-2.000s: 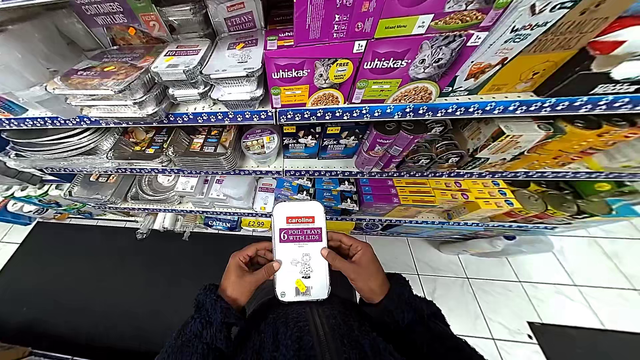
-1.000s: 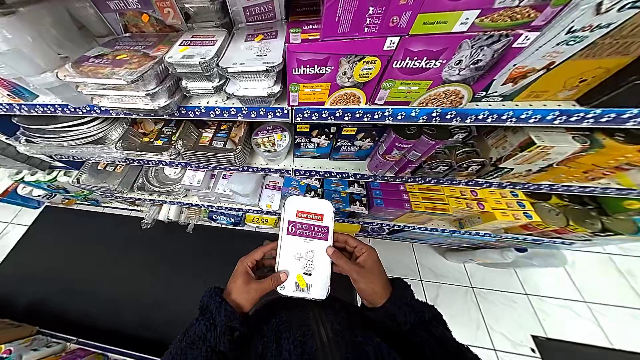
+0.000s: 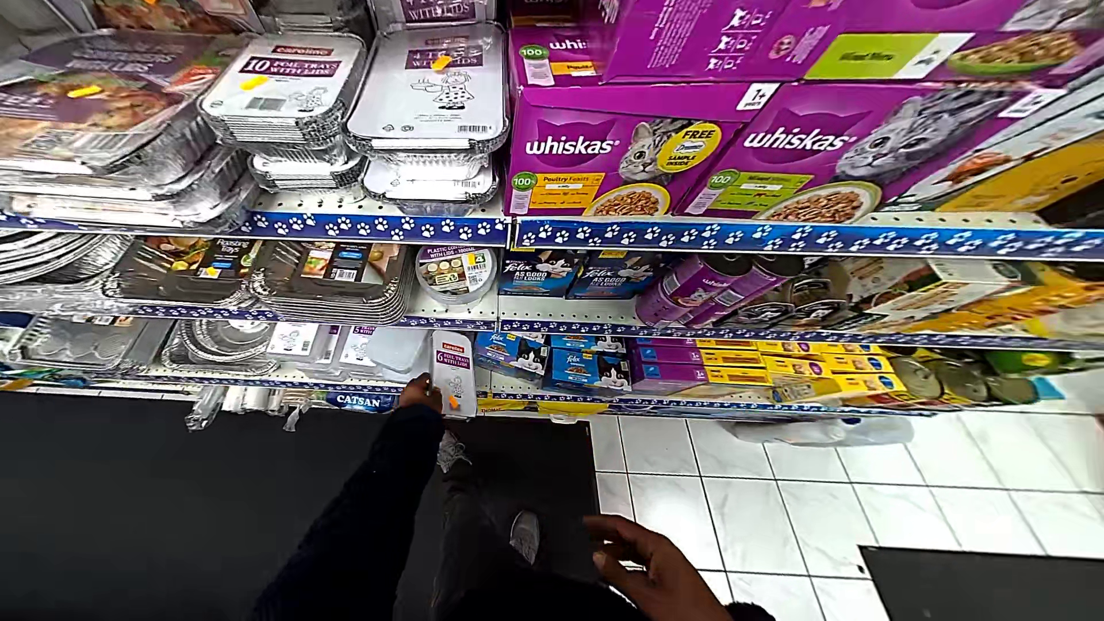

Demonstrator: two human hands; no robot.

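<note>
My left hand (image 3: 420,394) reaches out to the lower shelf, its fingers at the left edge of a pack of foil trays with lids (image 3: 453,375). The pack stands tilted at the shelf front, between clear plastic containers (image 3: 398,352) and blue Felix cat food boxes (image 3: 511,355). The fingertips are partly hidden, but they appear to grip the pack's edge. Lower right, my right hand (image 3: 653,565) hangs over the tiled floor with curved, parted fingers and holds nothing.
Stacked foil trays (image 3: 429,82) and purple Whiskas boxes (image 3: 595,159) fill the upper shelf. Below are roasting trays (image 3: 332,276), a round container tub (image 3: 455,274) and cat food tins (image 3: 690,289). A black mat (image 3: 172,500) and white floor tiles (image 3: 750,509) lie under the shelves.
Both hands held the foil tray pack before my body. The pack is now at the lower shelf with my left hand; my right hand has let go and moved away. The view has shifted.
</note>
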